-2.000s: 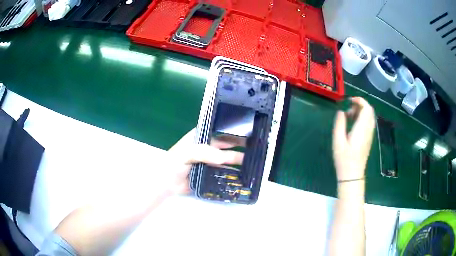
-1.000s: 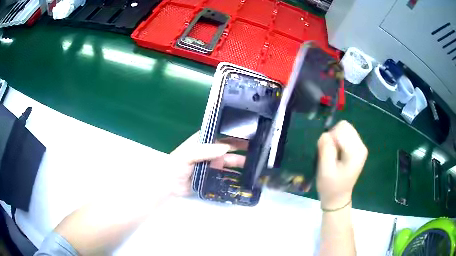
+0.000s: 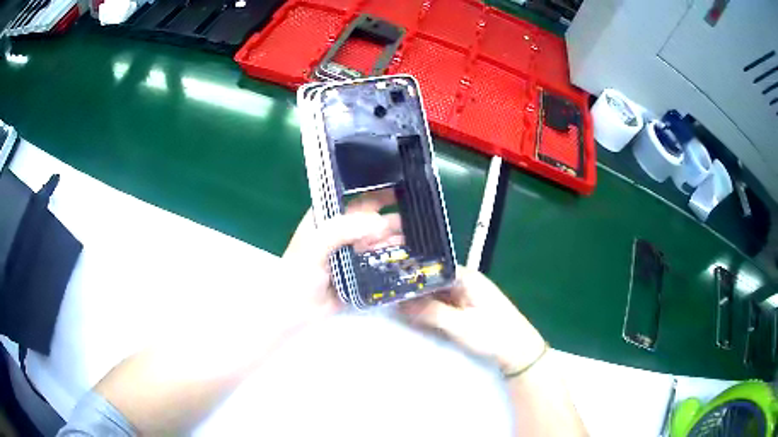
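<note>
A stack of phone middle frames [image 3: 375, 119] is held tilted in front of me, with silver rims, dark insides and gold contacts at the lower end. My left hand [image 3: 320, 256] is shut on the stack's left side, and its fingers show through the open window. My right hand [image 3: 478, 320] is at the stack's lower right corner, its fingers partly hidden behind and under it. A white strip [image 3: 487, 209] lies on the green surface to the right of the stack.
A red tray [image 3: 503, 111] behind holds a frame at left and another [image 3: 560, 132] at right. Dark frames [image 3: 644, 294] lie in a row on the green belt [image 3: 563, 239] at right. White rolls [image 3: 616, 120], a green-rimmed fan [image 3: 729, 414], a black tray [image 3: 192, 26] and a dark angular item [image 3: 38, 265] surround.
My right hand brought a frame over from the right and is now at the stack's lower end. The stack has moved up and left. The white strip now shows clear of it.
</note>
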